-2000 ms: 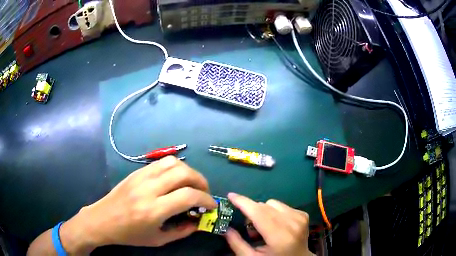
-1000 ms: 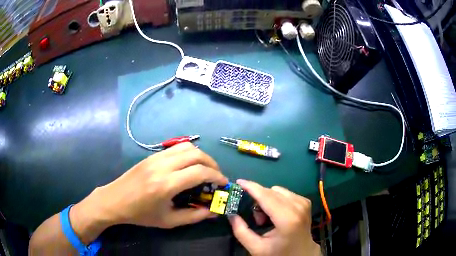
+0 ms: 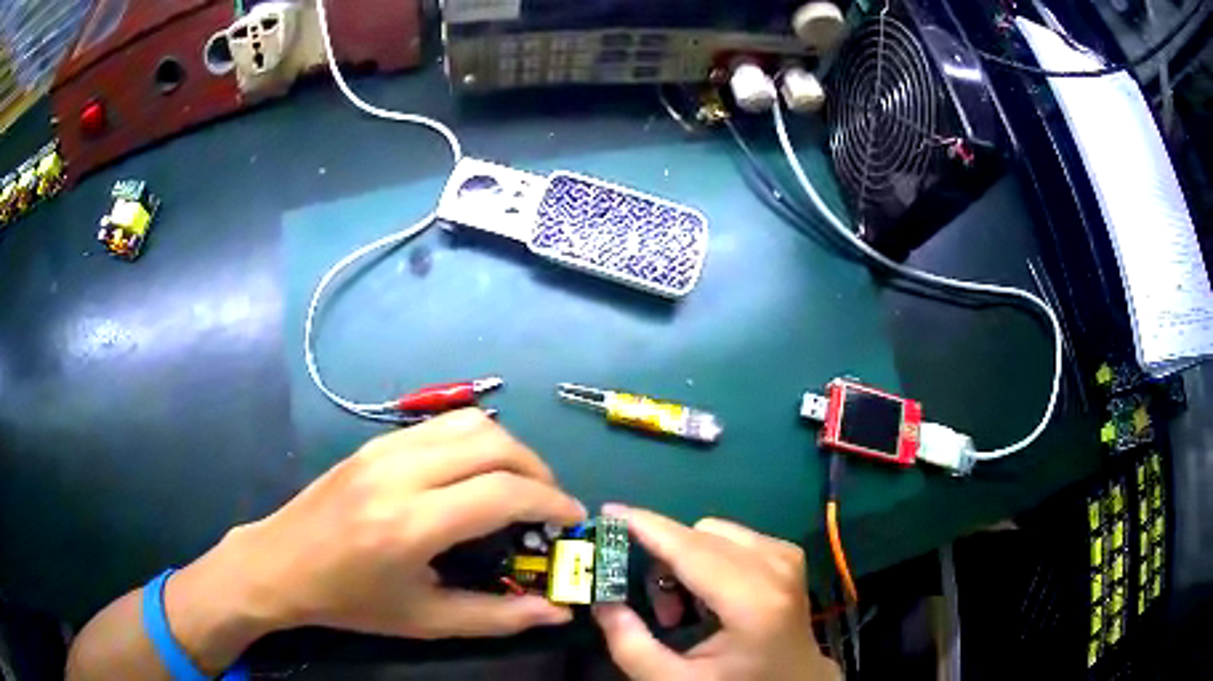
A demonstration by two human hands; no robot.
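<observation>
A small green charger circuit board [image 3: 609,559] with a yellow transformer is held between both hands at the bottom centre. My left hand [image 3: 412,532] grips its left side with thumb and fingers and wears a blue wristband. My right hand [image 3: 725,599] has thumb and forefinger at the board's right edge. The hands hide part of the board and its underside. Red alligator clip [image 3: 439,397] lies just above my left hand. A yellow test screwdriver [image 3: 645,414] lies mid-mat. The red USB tester [image 3: 871,420] lies to the right with a white plug and an orange cable [image 3: 838,539].
A white inline strip [image 3: 619,233] lies at upper centre. A dark red power box [image 3: 133,80], pale instrument [image 3: 599,53] and black fan [image 3: 898,127] stand behind. Another board [image 3: 128,220] sits at left. Papers [image 3: 1131,213] and rows of boards [image 3: 1124,565] are at right.
Between one second ago and now the whole view has shifted slightly. Both hands still hold the board, which has turned a little more upright in view.
</observation>
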